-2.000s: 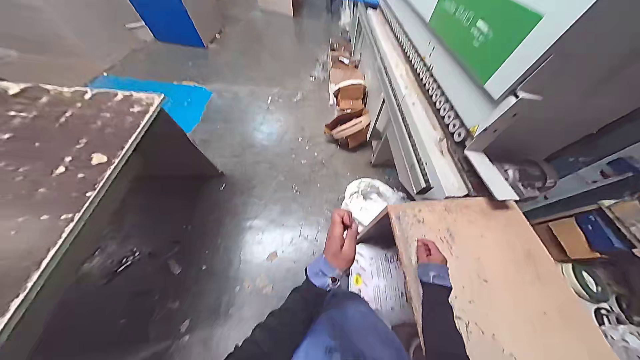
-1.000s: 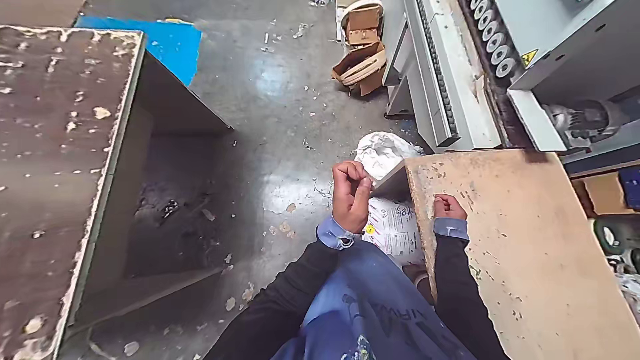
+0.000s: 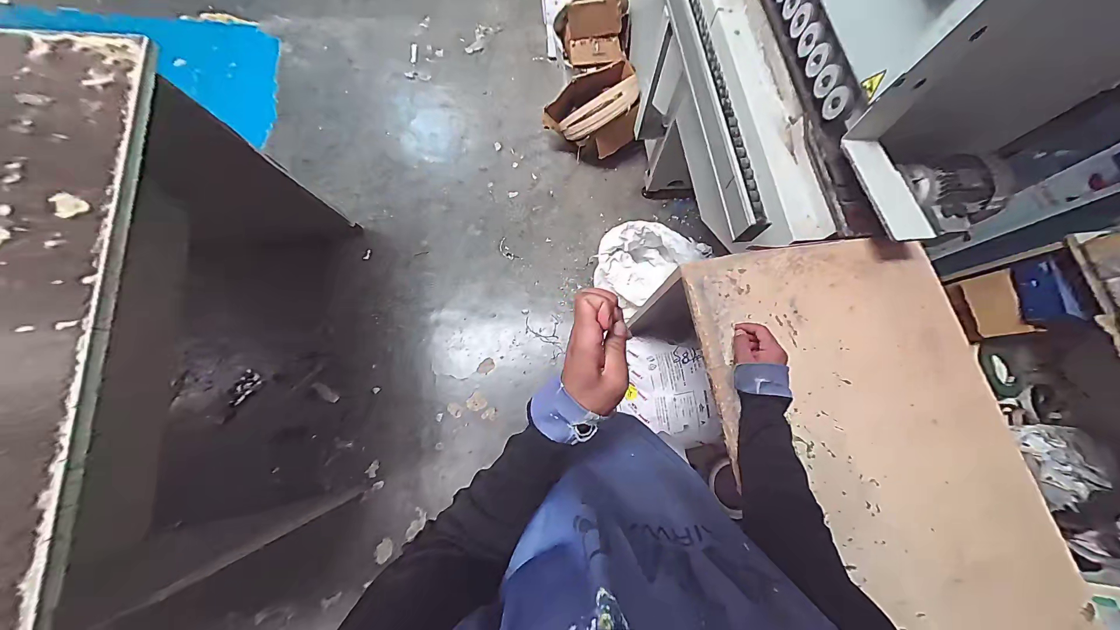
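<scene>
My left hand [image 3: 598, 353] is raised in front of my apron, its fingers curled closed; nothing shows in it. Behind it are a white sack [image 3: 643, 258] with an open top and a printed bag [image 3: 674, 389] on the floor. My right hand [image 3: 759, 344] lies curled at the near-left part of a worn wooden tabletop [image 3: 901, 420], with no object visible in it. Its forearm runs along the tabletop's left edge. Small chips and glue marks speckle that tabletop.
A grey machine [image 3: 744, 114] with a row of rollers adjoins the table's far edge. Cardboard boxes [image 3: 599, 105] stand beside it. At left is a dark, glue-spotted table [image 3: 70, 210] beside a blue sheet [image 3: 210, 70]. Shelves with materials [image 3: 997, 302] stand at right.
The view has tipped further down. Both hands remain curled near the wooden table, the left one raised beside its edge in all frames.
</scene>
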